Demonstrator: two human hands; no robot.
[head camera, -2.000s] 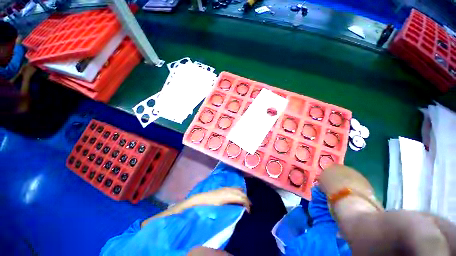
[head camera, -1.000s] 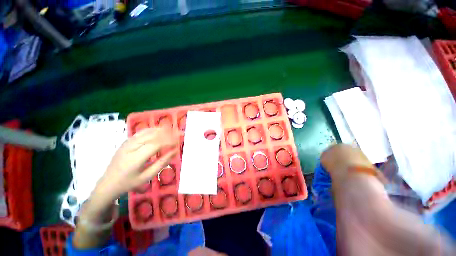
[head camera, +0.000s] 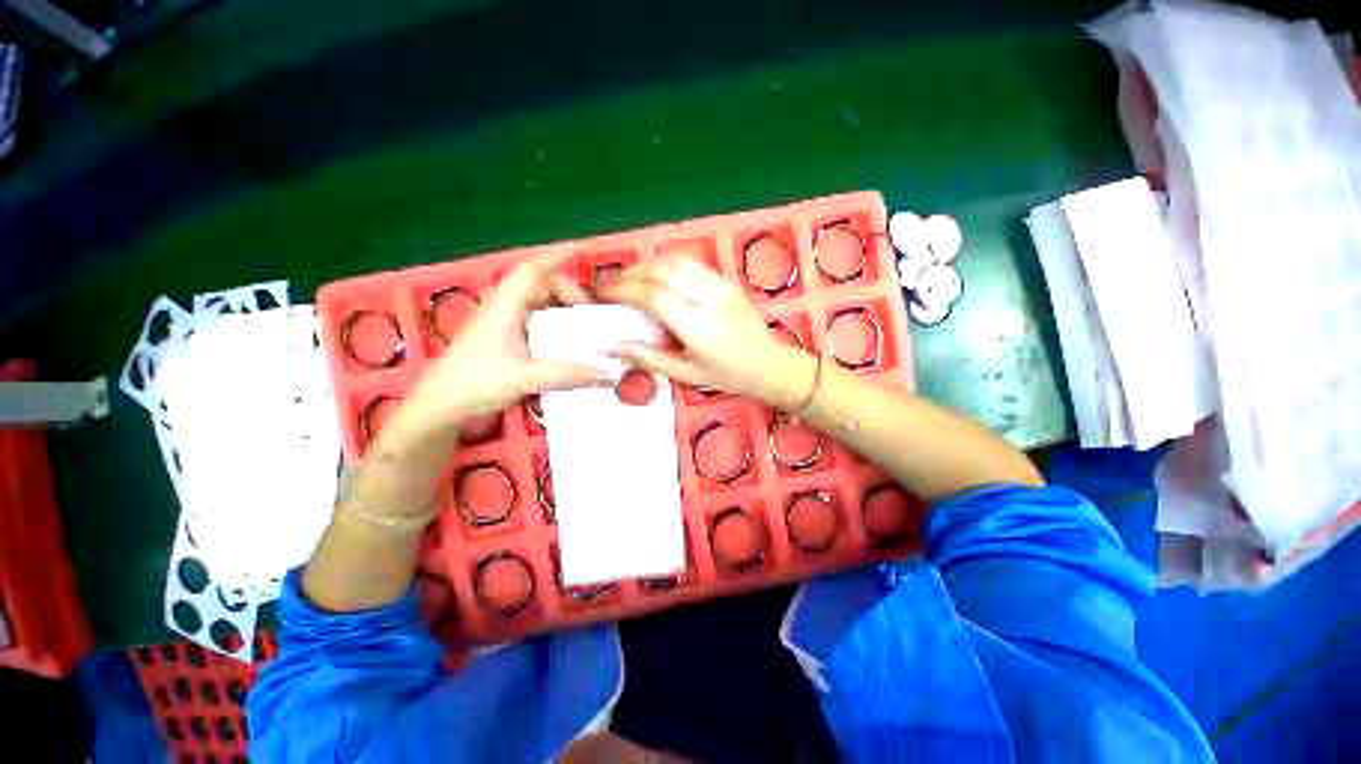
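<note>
A white adhesive sheet (head camera: 620, 500) with one round hole showing red lies over the red-orange parts tray (head camera: 605, 257). Thin dark metal rings (head camera: 721, 451) sit in the tray's square pockets. My left hand (head camera: 493, 355) is at the sheet's upper left, its thumb over the sheet and its index finger curled above the top edge. My right hand (head camera: 720, 340) is at the upper right, its fingertips close to my left thumb, just above the hole. Both hands are bare. Whether a ring or a sticker is between the fingertips cannot be made out.
Spent backing sheets (head camera: 246, 448) with round holes lie left of the tray. White discs (head camera: 928, 257) lie by its upper right corner. A stack of white strips (head camera: 1130, 306) and large white interleaf sheets (head camera: 1269, 254) are further right. Another gridded tray (head camera: 194, 694) is at lower left.
The view has turned and shifted over the tray. My left hand has come up from beside my body, and my right hand has come in from the right; both now meet over the sheet's upper part.
</note>
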